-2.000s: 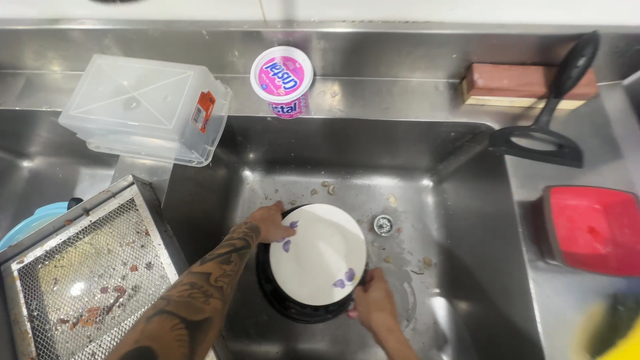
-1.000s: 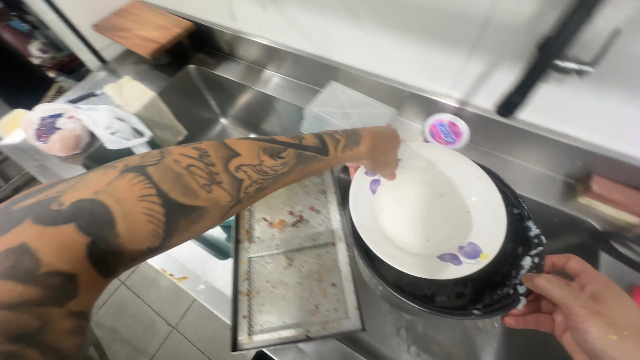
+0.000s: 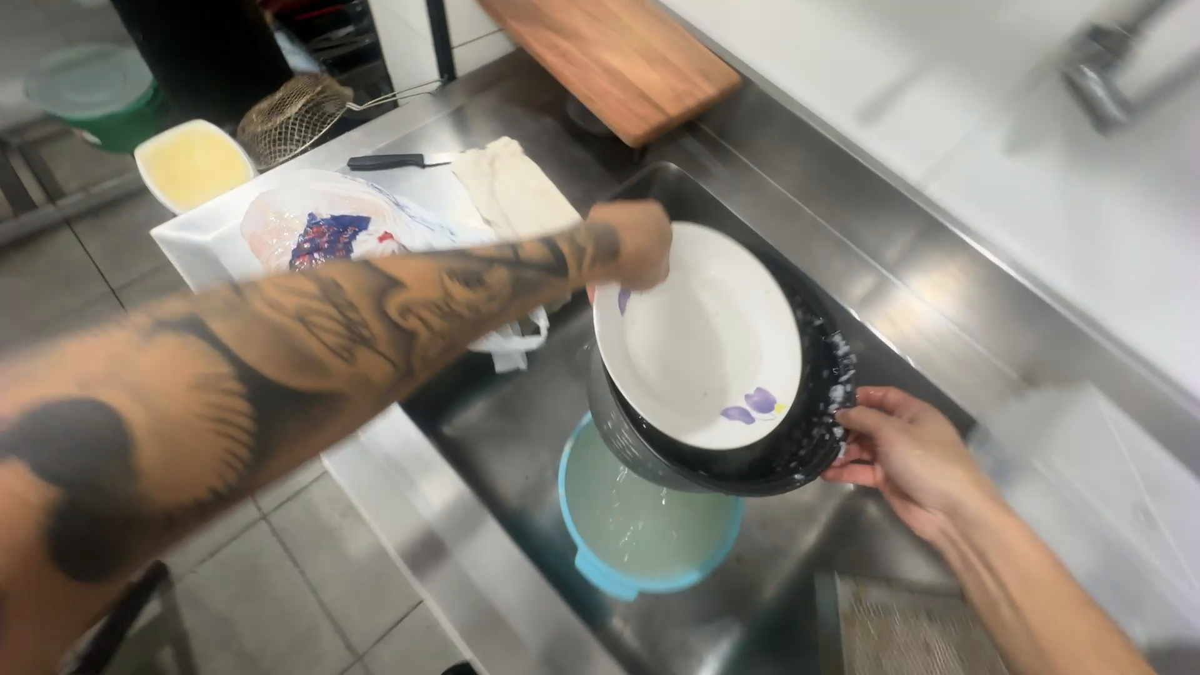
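My left hand (image 3: 633, 246) grips the upper left rim of a black pot (image 3: 816, 412) together with a white plate (image 3: 703, 337) with purple flower prints. The plate lies tilted in the pot's mouth. My right hand (image 3: 891, 450) pinches the pot's right rim, where white residue clings to the dark surface. Pot and plate are held over the left sink basin. Below them stands a light-blue tub (image 3: 647, 516) of cloudy water, partly hidden by the pot.
A mesh filter frame (image 3: 909, 623) lies at the lower right. Beyond my left forearm are a white tray (image 3: 192, 248) holding a plastic-wrapped item, a knife (image 3: 389, 162), a cloth (image 3: 516, 192), a wire strainer (image 3: 295, 122) and a wooden board (image 3: 628, 70). A blurred clear plastic container (image 3: 1097, 487) is on the right.
Both hands have carried the pot and plate left, out of the right basin, past the mesh filter and over the tub in the left basin. The view has swung left.
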